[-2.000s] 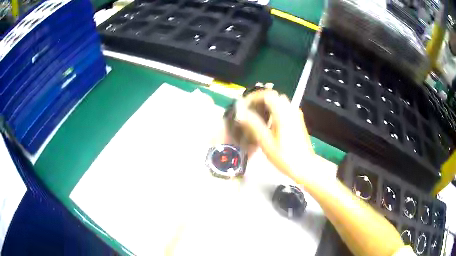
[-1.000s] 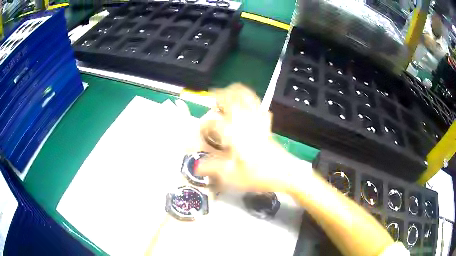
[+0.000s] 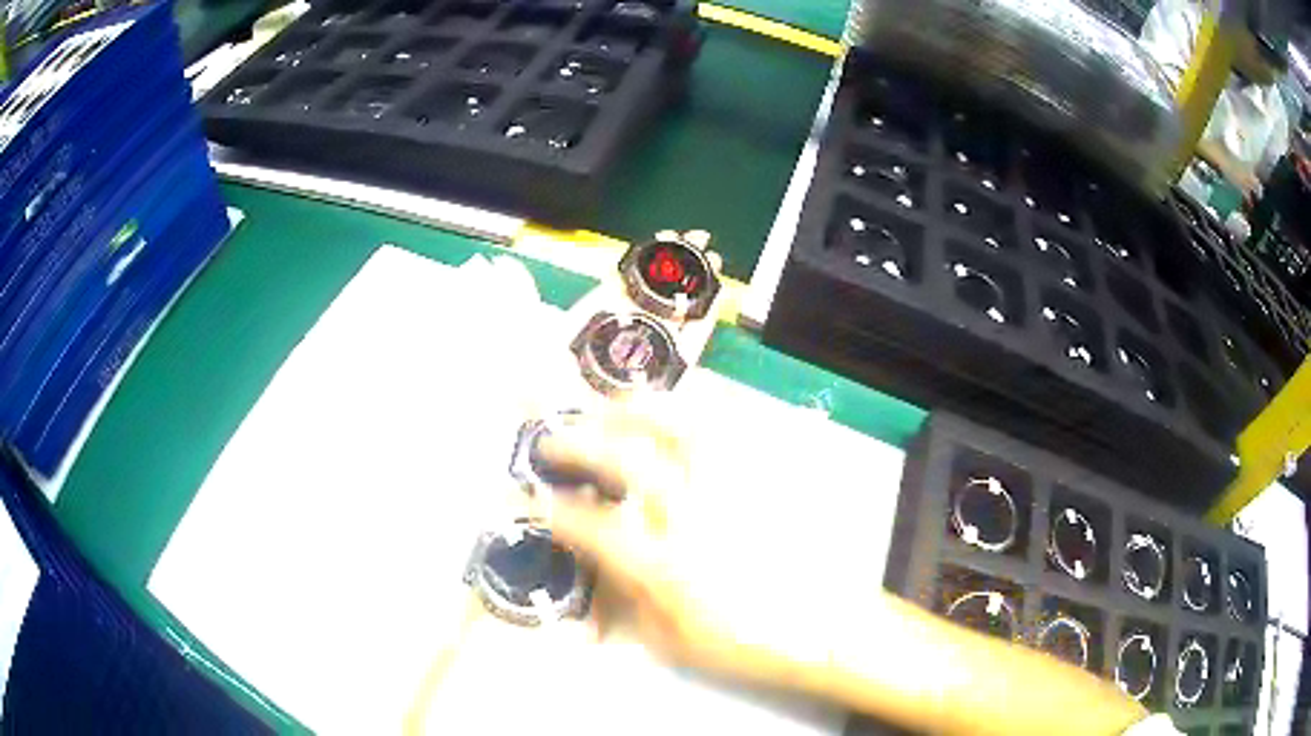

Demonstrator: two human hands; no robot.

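My left hand [image 3: 696,342] is stretched out, washed out by glare, with fingertips showing past the far watch. Several strapless smartwatches lie in a line along it and the forearm. The farthest watch [image 3: 670,273] shows a red icon, the second watch [image 3: 628,352] small pinkish marks. My right hand [image 3: 626,482], blurred, has its fingers over the third watch [image 3: 541,449] and partly covers it; its grip is unclear. The nearest watch [image 3: 528,571] has a dark face with a small white glint. The white work sheet [image 3: 345,446] lies beneath.
A foam tray [image 3: 935,532] with round watches in its pockets is at lower right. Stacked foam trays [image 3: 848,324] stand behind it, another black tray [image 3: 575,180] at the back. Blue trays [image 3: 122,245] are at left, a yellow post [image 3: 1272,453] at right, on a green mat [image 3: 316,237].
My right hand has moved from the far watches down to the third one, uncovering the two farthest. The nearest watch's screen went from coloured dots to dark. The dark watch on the sheet no longer shows.
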